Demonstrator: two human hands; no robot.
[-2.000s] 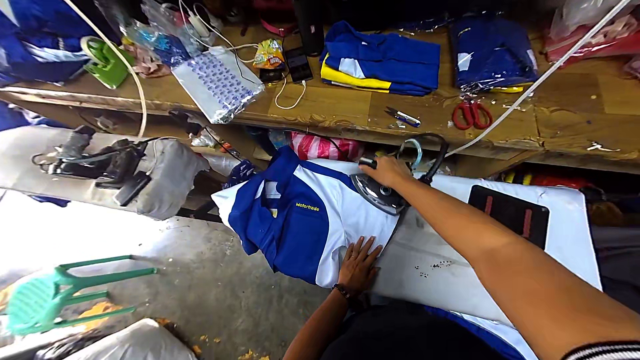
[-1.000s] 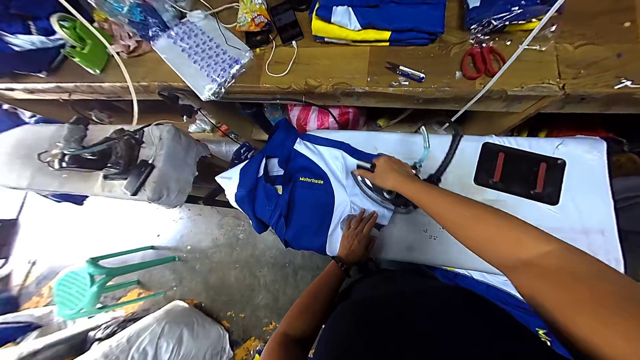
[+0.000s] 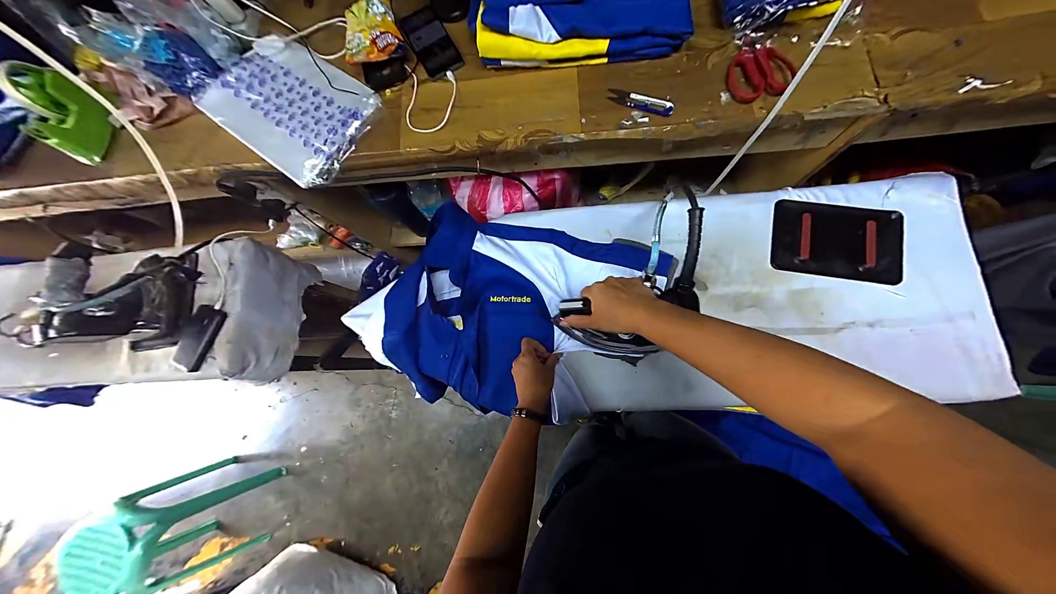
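Note:
A blue and white collared shirt [image 3: 503, 330] with yellow lettering on its chest lies over the left end of a white padded ironing board [image 3: 858, 338]. My right hand [image 3: 619, 305] grips the handle of a steam iron [image 3: 610, 340], whose soleplate is on the white panel of the shirt. A hose and a cord rise from the back of the iron. My left hand [image 3: 535, 371], with a bracelet at the wrist, pinches the shirt's near edge, left of the iron. The underside of the iron is hidden.
A black iron rest [image 3: 837, 242] with two red strips lies on the board. The wooden bench [image 3: 511, 107] behind holds red-handled scissors [image 3: 760, 73], thread snips [image 3: 642, 102], folded garments [image 3: 582, 33] and a phone [image 3: 431, 41]. A second iron [image 3: 124, 301] is at left, above a green plastic stool [image 3: 124, 536].
The iron in my right hand has moved down the white panel toward the shirt's near edge. The fingers of my left hand, spread flat on the cloth two seconds ago, now pinch its edge.

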